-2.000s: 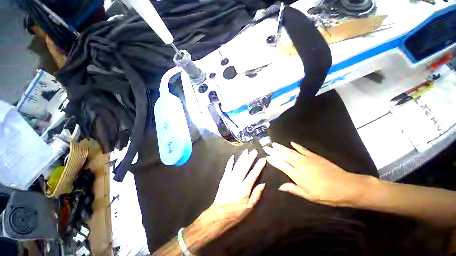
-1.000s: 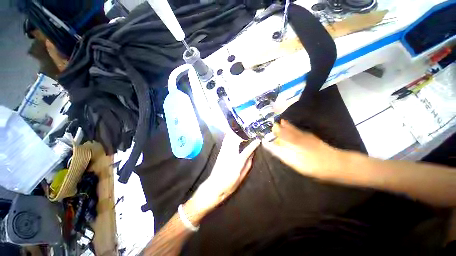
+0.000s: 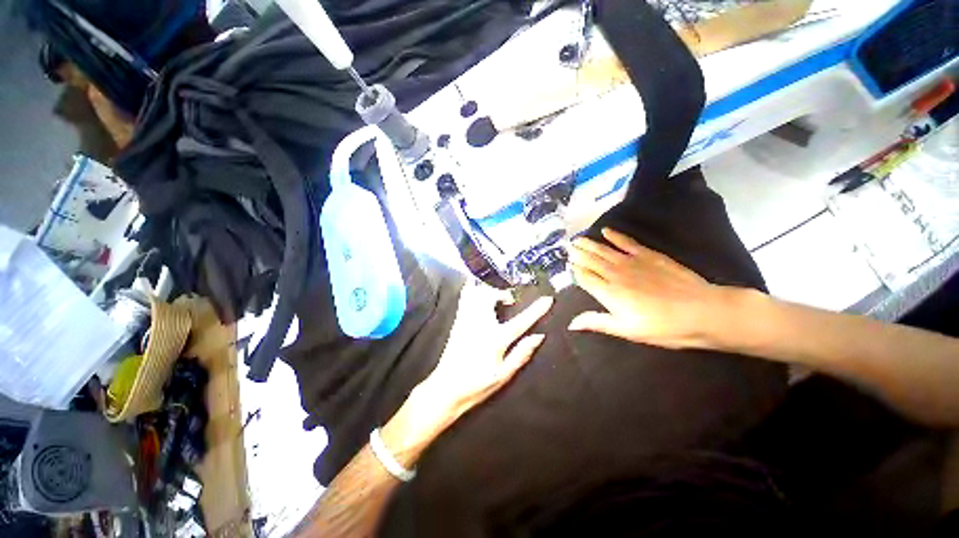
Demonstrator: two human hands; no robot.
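A dark brown cloth panel lies under the white sewing machine head and hangs over the front edge. My left hand rests on the cloth just left of the presser foot, fingers spread and thumb apart. My right hand lies flat on the cloth right of the presser foot, its fingertips beside it. The needle point is too small to make out. A black band is draped over the machine head. A pale blue rounded part stands left of the head.
A pile of dark strips lies behind and left of the machine. A tan basket and a grey device are at the left. Thin tools lie at the right of the machine bed. A person's arm shows at the upper left.
My fingers have opened out from their bunched position near the presser foot. The cloth has shifted, with its left edge now wavy and folded.
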